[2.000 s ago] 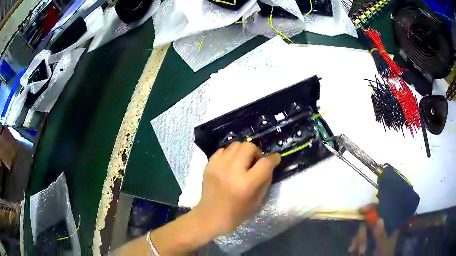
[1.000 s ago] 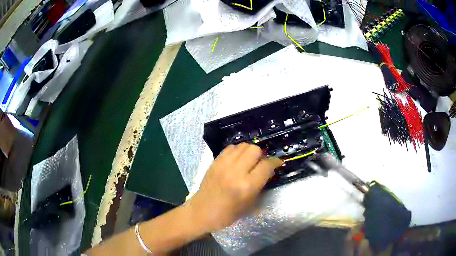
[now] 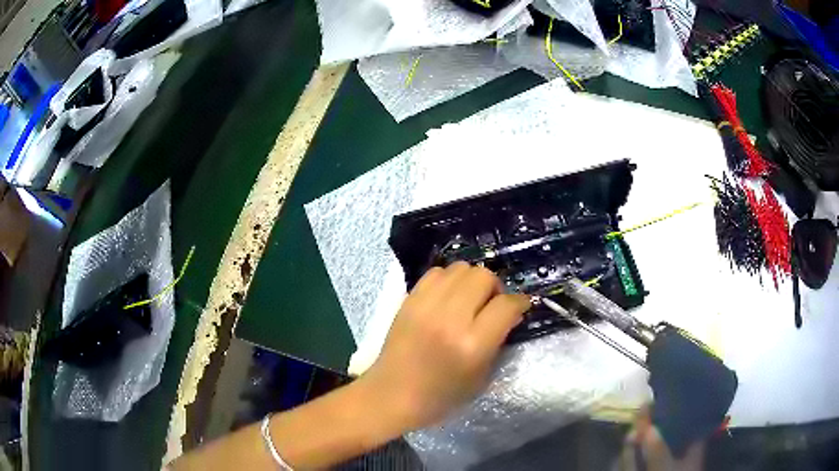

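A black plastic housing (image 3: 515, 204) lies open on wrap and a white sheet, with a green circuit board (image 3: 623, 269) at its right end. A yellow wire (image 3: 658, 222) sticks out past that end. My left hand (image 3: 451, 336) is at the housing's lower left, its fingertips pinched over the inside; a second yellow strand runs from near them. My right hand (image 3: 667, 451), blurred and partly hidden, holds the dark soldering gun (image 3: 690, 382). The gun's metal barrel and thin rod reach into the housing, their tips close to my left fingertips.
A chipped cream rail (image 3: 262, 216) separates the bench from the green conveyor (image 3: 216, 120), where another housing (image 3: 101, 327) rides on wrap. More wrapped housings stand at the back. Red and black lead wires (image 3: 759, 216), a connector strip (image 3: 727, 51) and a round black grille (image 3: 805, 115) are at right.
The gun tip has moved left from the circuit board to near my left fingertips. The yellow wire now sticks out at the right. The housing on the conveyor has moved up the view.
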